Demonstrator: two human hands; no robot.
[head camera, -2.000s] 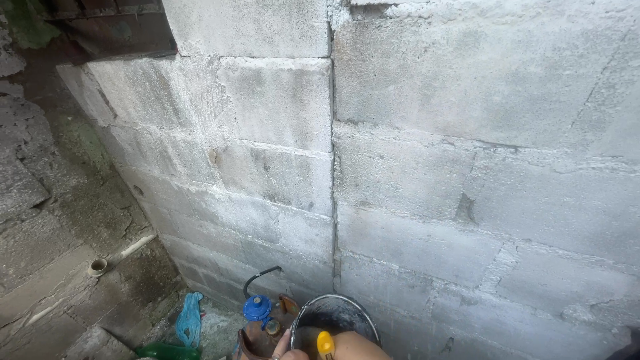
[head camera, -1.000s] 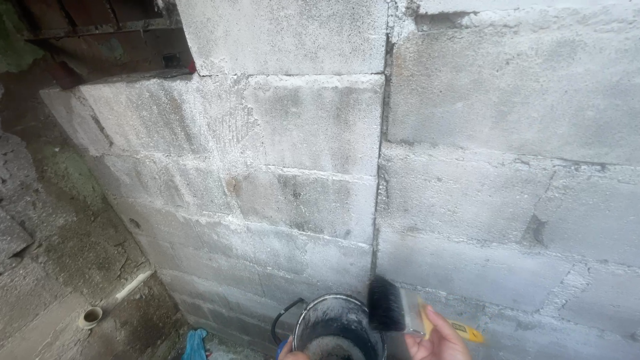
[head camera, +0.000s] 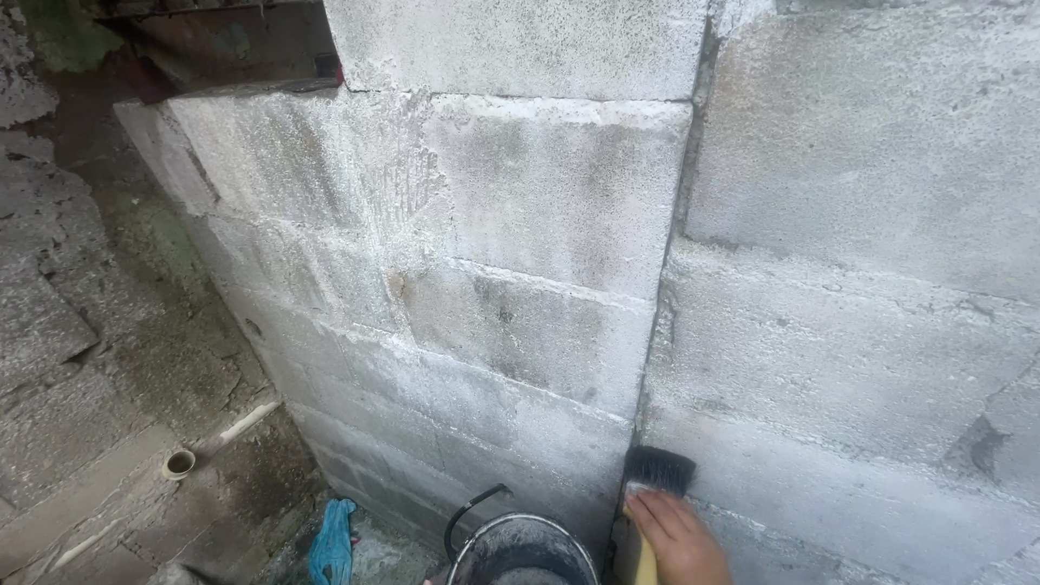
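Note:
My right hand (head camera: 676, 538), at the lower right of the head view, grips a paintbrush (head camera: 660, 471) with black bristles and a yellow handle. The bristles point up and lie at the vertical joint in the concrete block wall (head camera: 561, 195). Left of the brush is a dark bucket (head camera: 522, 536) with a metal rim, cut by the bottom edge. Only a sliver of my left hand (head camera: 428, 582) shows at the bucket's left side, so its hold cannot be made out.
A blue plastic bag (head camera: 332, 543) lies on the floor left of the bucket. A black curved hose or handle (head camera: 471, 513) stands behind the bucket. On the left wall are a short pipe end (head camera: 179, 464) and a pale pipe (head camera: 250, 422). A dark opening (head camera: 227, 49) is at the upper left.
The brush has risen into view from the bucket area and moved to the wall joint. One second ago its handle pointed right; now it points down. The view has shifted left.

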